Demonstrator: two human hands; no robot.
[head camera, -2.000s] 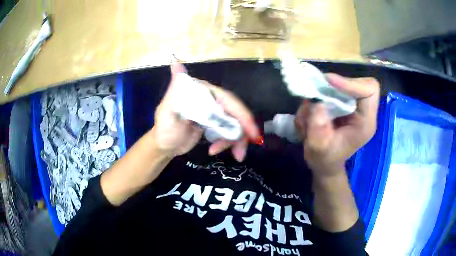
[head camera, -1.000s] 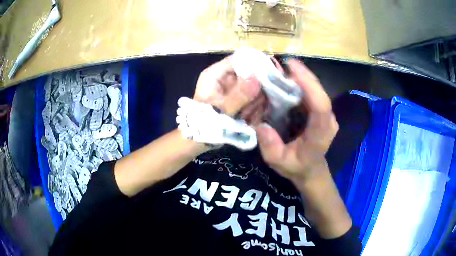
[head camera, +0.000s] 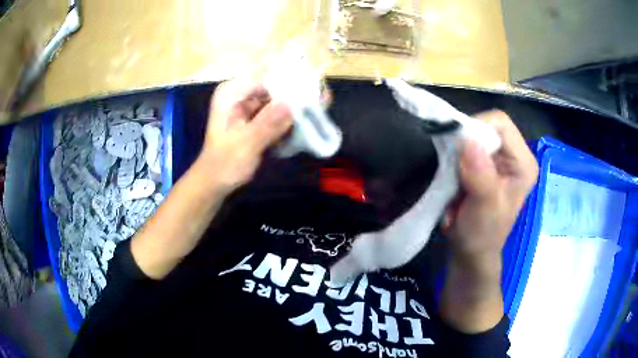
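My left hand (head camera: 245, 129) holds a white hollow foot shell (head camera: 306, 112) between thumb and fingers, near the bench edge; the shell is blurred and washed out by glare. My right hand (head camera: 490, 175) grips a second whitish foot piece (head camera: 428, 106) at its heel end. A long pale curved lower leg (head camera: 402, 238) runs from this foot down to the left, over my shirt. A small black ankle joint (head camera: 441, 126) shows between foot and leg. The two hands are apart.
The tan bench (head camera: 175, 49) spans the top, with a spare leg piece (head camera: 54, 43) at left and a brownish dish (head camera: 374, 28). The left blue bin (head camera: 168, 140) holds grey sole plates. The right blue bin (head camera: 537, 231) has white contents. A grey box (head camera: 566, 35) stands top right.
My hands were close together one second ago and have moved apart. The leg now hangs from my right hand with a foot at its end. My left hand still has a foot shell.
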